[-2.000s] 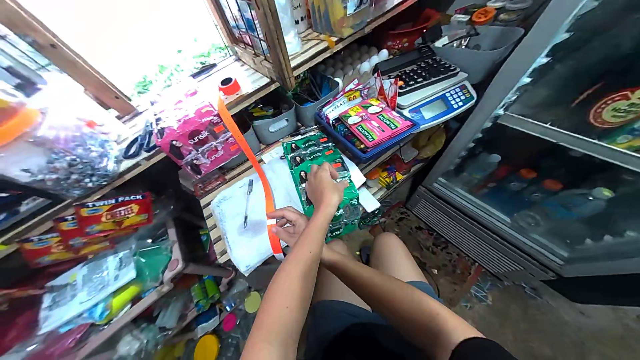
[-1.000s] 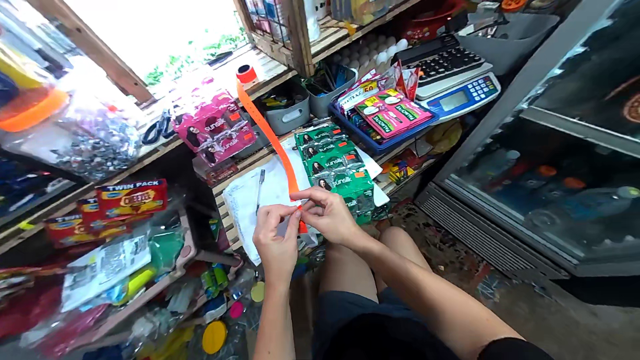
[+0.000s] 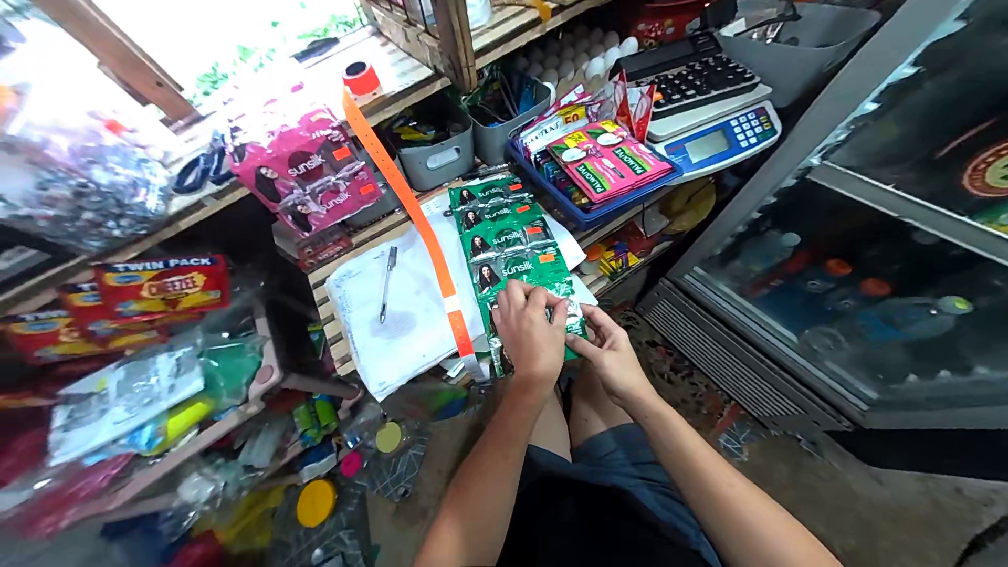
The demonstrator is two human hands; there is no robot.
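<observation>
Green Sunsilk shampoo sachets (image 3: pixel 504 236) lie in a strip on papers on the slatted shelf, several bearing small orange stickers. My left hand (image 3: pixel 529 327) rests on the lower sachets with bent fingers; whether it grips them is hidden. At the strip's lower right edge, my right hand (image 3: pixel 610 354) pinches a sachet between thumb and fingers. An orange sticker strip (image 3: pixel 421 224) runs from its roll (image 3: pixel 361 79) down beside the sachets, its lower end near my left wrist. A pen (image 3: pixel 388 285) lies on the white paper (image 3: pixel 358 315) to the left.
Pink Sunsilk sachets (image 3: pixel 307 173) hang at the shelf edge. A blue tray (image 3: pixel 591 213) of sachets stands right of the green strip, with a digital scale (image 3: pixel 720 142) beyond. Grey bins (image 3: pixel 437 157) stand behind. A glass-door fridge (image 3: pixel 850 299) is on the right, snack packs (image 3: pixel 161 287) on the left.
Both hands have moved from the lower end of the orange strip to the lower green sachets on the right. The orange strip is no longer between my fingers.
</observation>
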